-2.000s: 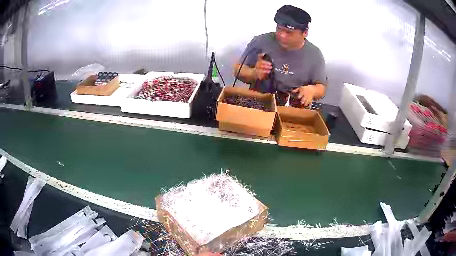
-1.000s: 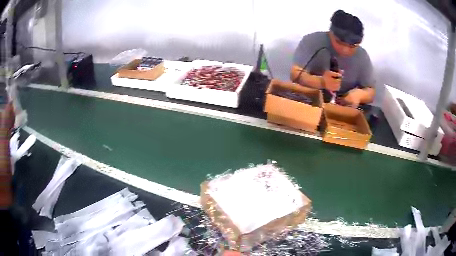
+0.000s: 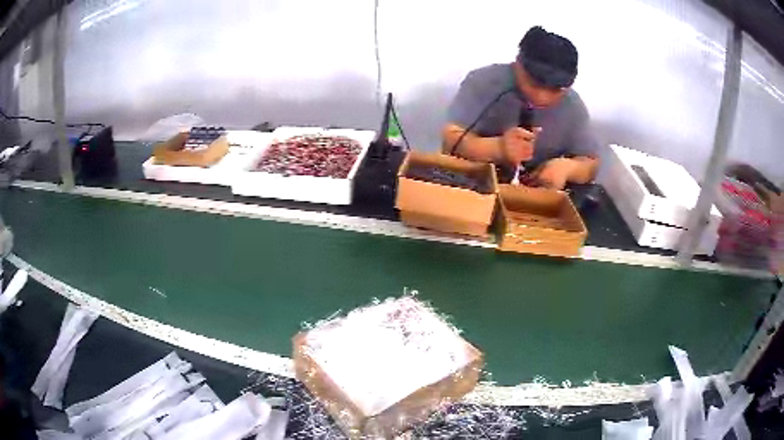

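A tan carton (image 3: 388, 412) with a white top stands at the near edge, bottom centre. Fine whitish strands (image 3: 481, 423), some reddish, cling to its top and lie tangled around its base. A fanned pile of white strips (image 3: 142, 404) lies on the dark bench at lower left. More white strips (image 3: 688, 404) lie at lower right, cut off by the picture's edge. Neither of my hands can be made out in the picture.
A green belt (image 3: 215, 262) runs across the middle. Beyond it, a person (image 3: 524, 112) holds a dark upright tool over two open cartons (image 3: 447, 210). A white tray (image 3: 292, 191) of red-and-silver parts stands left; white boxes (image 3: 658, 202) stand right.
The view swung right, then back left. A fingertip at the carton's lower edge and a blurred shape at the left edge are gone. The person opposite has lowered their head over the work.
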